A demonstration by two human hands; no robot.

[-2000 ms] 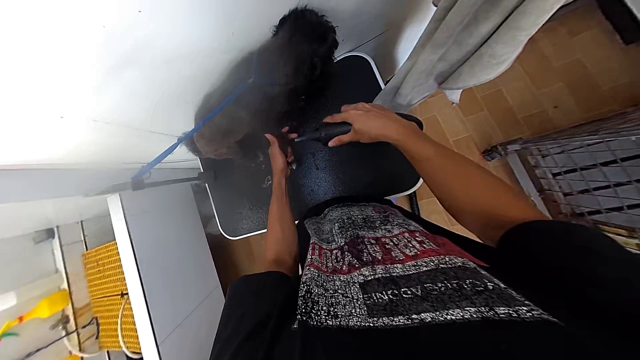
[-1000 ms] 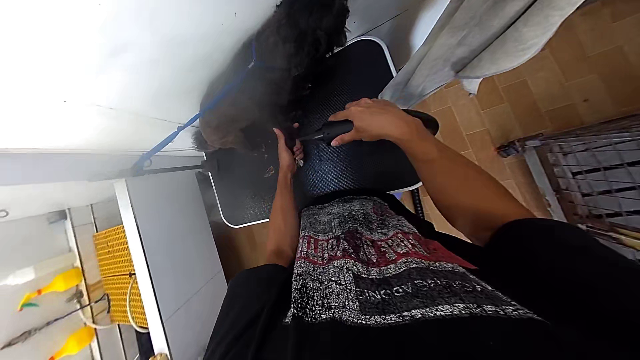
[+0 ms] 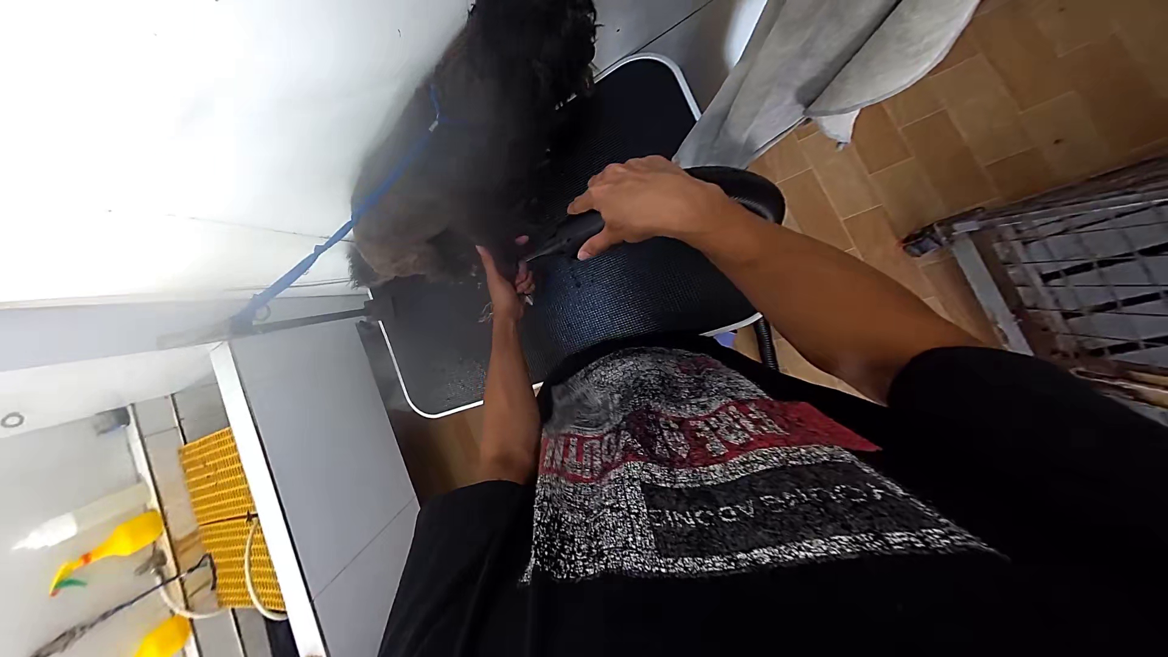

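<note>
A dark, furry dog [image 3: 456,155] is on a black grooming table [image 3: 611,292] with a pale rim, and a blue strap [image 3: 370,199] runs from its body. My left hand [image 3: 509,285] holds what looks like one of the dog's paws, its fingers partly hidden. In my right hand [image 3: 643,205] is a black handheld grooming tool [image 3: 568,239], probably a clipper, whose narrow tip points at the paw beside my left fingers. Loose bits of hair lie on the table mat near my left hand.
A white wall [image 3: 182,137] borders the dog. A metal wire cage [image 3: 1086,265] stands on the tiled floor at right, below a hanging grey cloth [image 3: 821,64]. At lower left are a grey panel [image 3: 319,447], a yellow basket [image 3: 219,511] and yellow bottles [image 3: 128,538].
Both hands stay close together at the paw, with the tool in my right hand throughout. The view has shifted somewhat.
</note>
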